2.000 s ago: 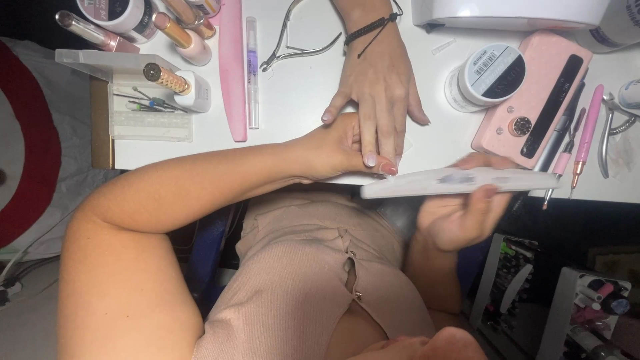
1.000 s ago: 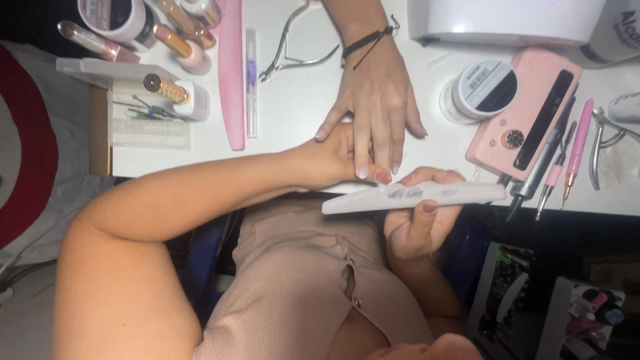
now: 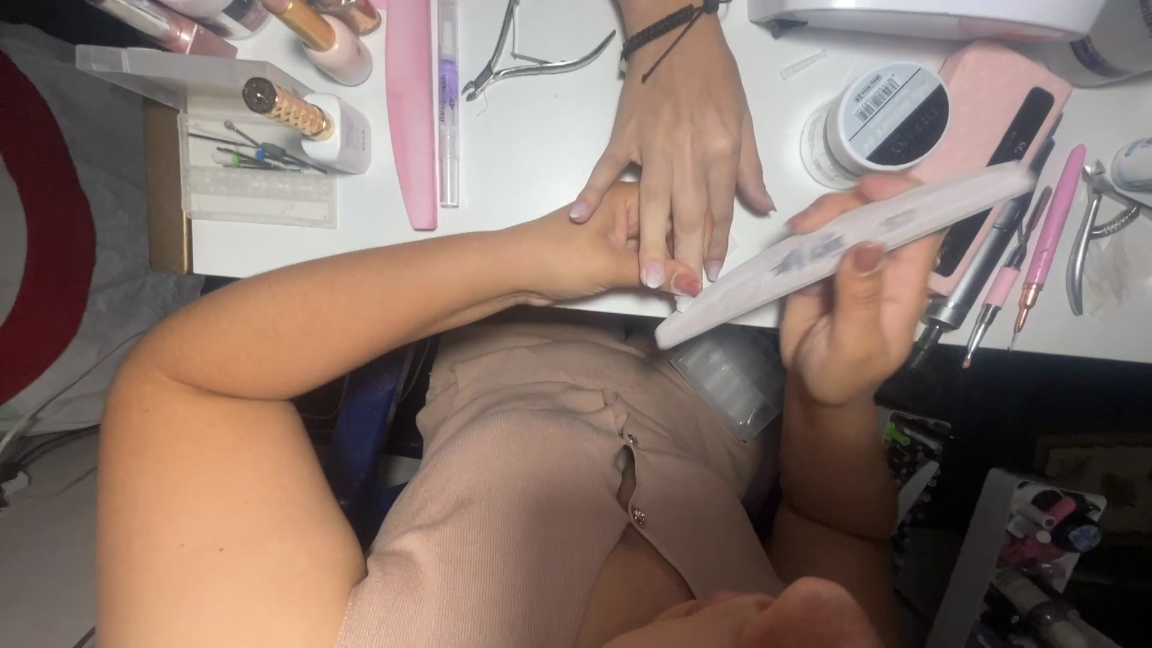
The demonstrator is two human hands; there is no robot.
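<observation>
My left hand [image 3: 621, 247] is closed around a finger of another person's hand [image 3: 688, 153], which lies palm down from the far side with a dark braided bracelet at its wrist. My left thumb rests by that finger's nail. In my right hand [image 3: 855, 297] is a white nail file [image 3: 828, 247], held slanted between thumb and fingers. Its lower left end is near the held finger; whether it touches the nail, I cannot tell. A clear plastic box or tray [image 3: 733, 378] shows below the table edge, under the file.
On the white table [image 3: 540, 153] lie a pink file [image 3: 411, 117], metal cuticle nippers [image 3: 540, 65], polish bottles [image 3: 346, 135] and a bit case [image 3: 261, 193]. Right of the hands are a lidded jar [image 3: 886, 117], a pink device [image 3: 990, 117], and a pink-handled brush [image 3: 1053, 225].
The file in my right hand has tilted, its right end now raised toward the far side. My left hand stays on the other person's finger.
</observation>
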